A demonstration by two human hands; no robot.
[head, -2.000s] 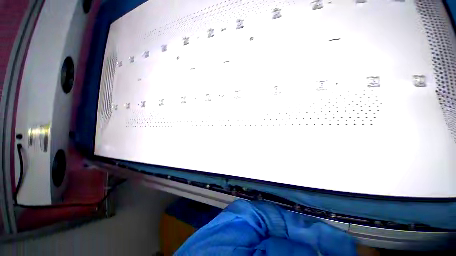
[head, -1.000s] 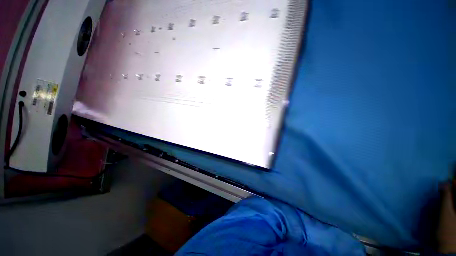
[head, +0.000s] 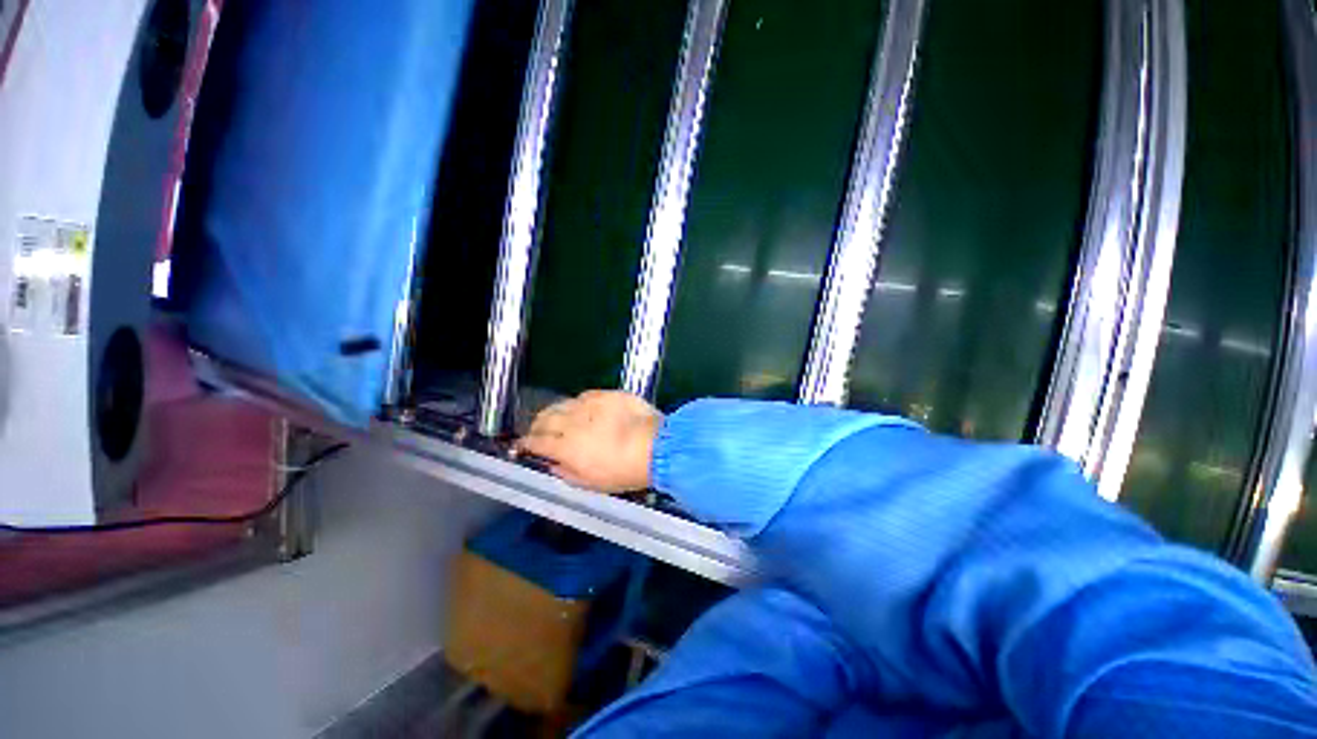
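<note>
My right hand (head: 589,439) is bare and reaches in from the lower right, palm down. Its curled fingertips touch the near side rail (head: 636,537) beside a roller's end. Whether they grip anything is hidden. A blue cloth-covered support (head: 311,188) stands on the line at the left, with a small dark mark near its lower corner. Silver rollers (head: 657,246) cross the line, with dark green showing between them. My left hand is not in view; blue clothing covers the bottom middle.
A white unit with round dark openings (head: 51,419) stands at the far left, with a black cable (head: 188,524) below it. A yellow-brown box with a blue top (head: 513,628) is under the rail. A wide metal profile (head: 1119,246) crosses at the right.
The white panel has gone out of view and blue cloth now shows only at the left. The rollers are uncovered. My right hand has come from the right edge to the near rail.
</note>
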